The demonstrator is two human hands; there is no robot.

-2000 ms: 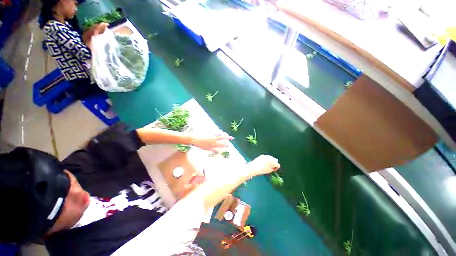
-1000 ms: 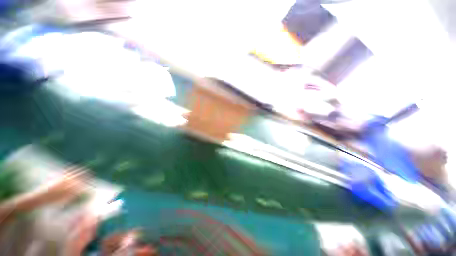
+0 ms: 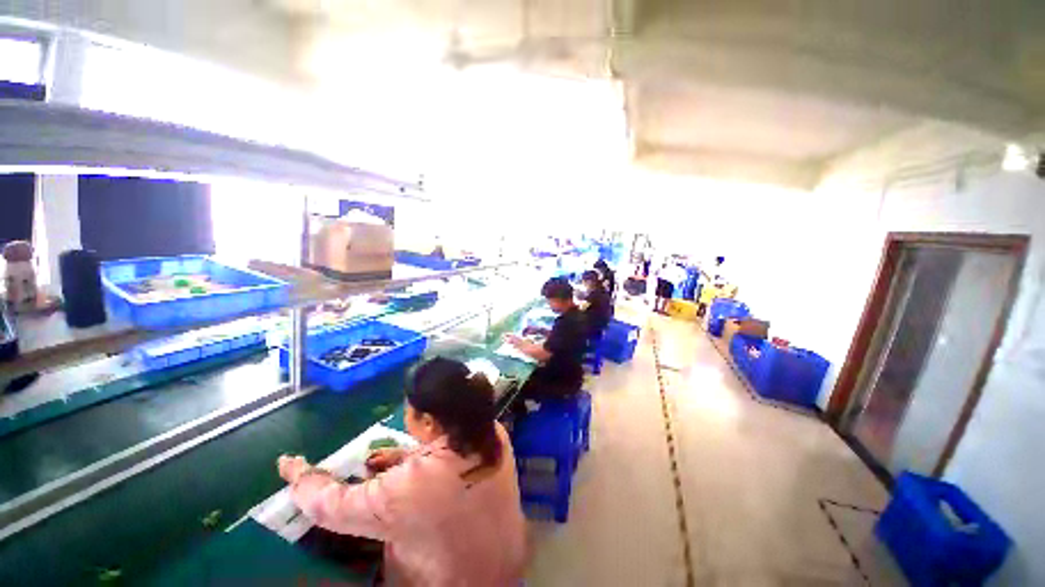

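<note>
Neither of my hands is in view. Nearest in front of me, small green leaf sprigs lie spaced along the green conveyor belt at the lower left. A white work sheet lies at the belt's edge in front of a seated person in pink. A small green foliage pile lies on the sheet. That person's hands are over the sheet; what they hold is too small to tell.
Blue totes and a cardboard box stand along the metal-framed shelf. More people sit along the belt. Blue stools border the aisle. A blue bin stands by the door at right.
The view has swung from close above the belt, through blur, to along the line and aisle. The person in black, the bagged greenery and the orange-handled tool are out of view.
</note>
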